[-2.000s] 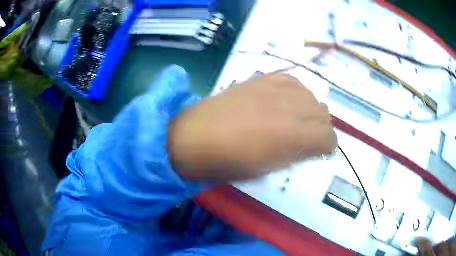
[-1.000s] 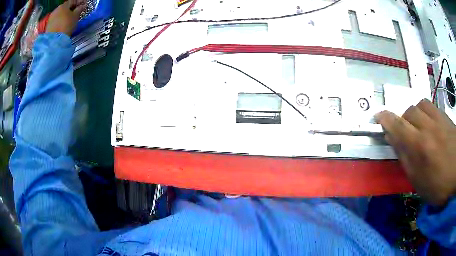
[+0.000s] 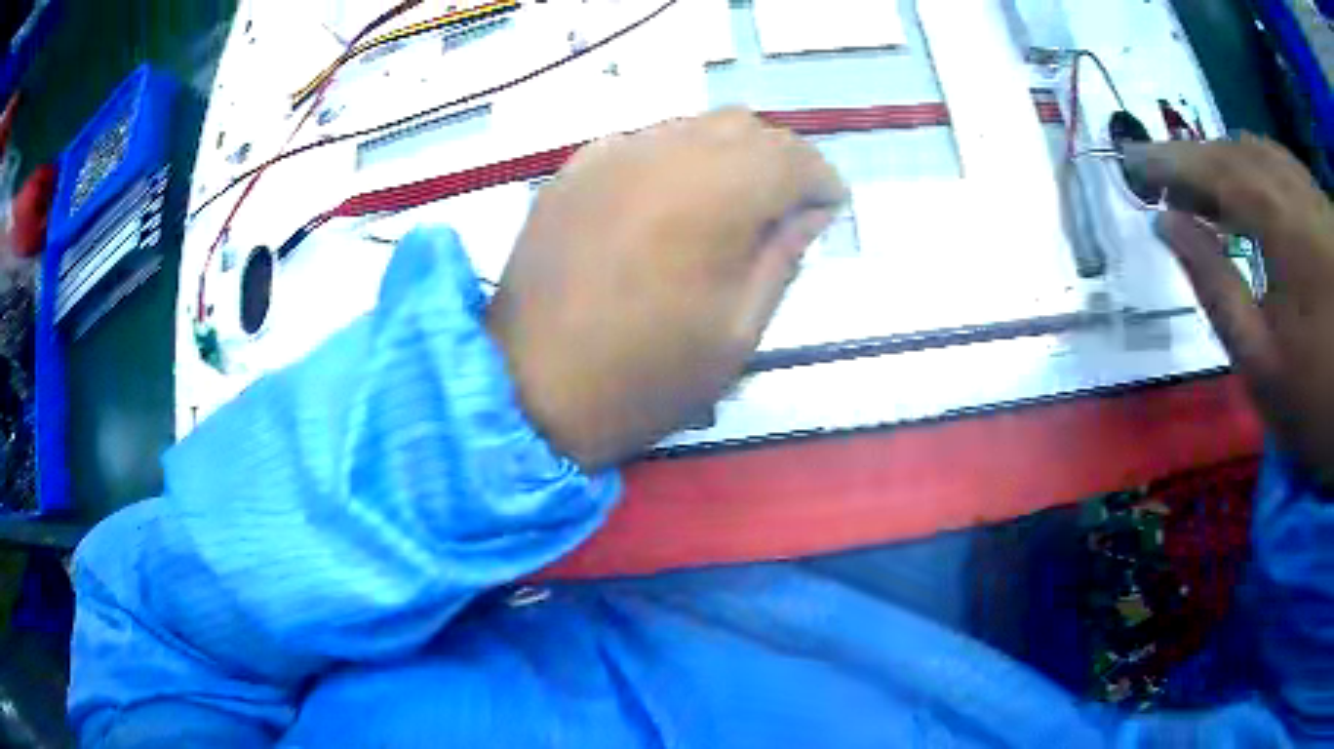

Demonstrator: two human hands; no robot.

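Note:
The white back panel (image 3: pixel 293 132) lies in front of me with a red ribbon cable (image 3: pixel 468 179) across it. My left hand (image 3: pixel 673 278) is blurred above the panel's middle, its fingers curled; whether it holds anything is hidden. My right hand (image 3: pixel 1258 242) is at the panel's right end, fingertips over the right black speaker (image 3: pixel 1131 147), with thumb and fingers apart. Thin wires pass near these fingertips; I cannot tell if they are held. A long dark strip (image 3: pixel 936 344) lies along the near side. A blurred grey piece (image 3: pixel 1119 319) is at its right end.
Blue bins (image 3: pixel 139 125) stand at the left with narrow metal strips (image 3: pixel 110 256) beside them. The left speaker (image 3: pixel 256 290) and a green board (image 3: pixel 208 345) are at the panel's left end. Red foam (image 3: pixel 907 476) lies along the near edge.
My left hand has moved from the bins at the far left to above the panel. My right hand has moved up to the right speaker. The view has shifted right.

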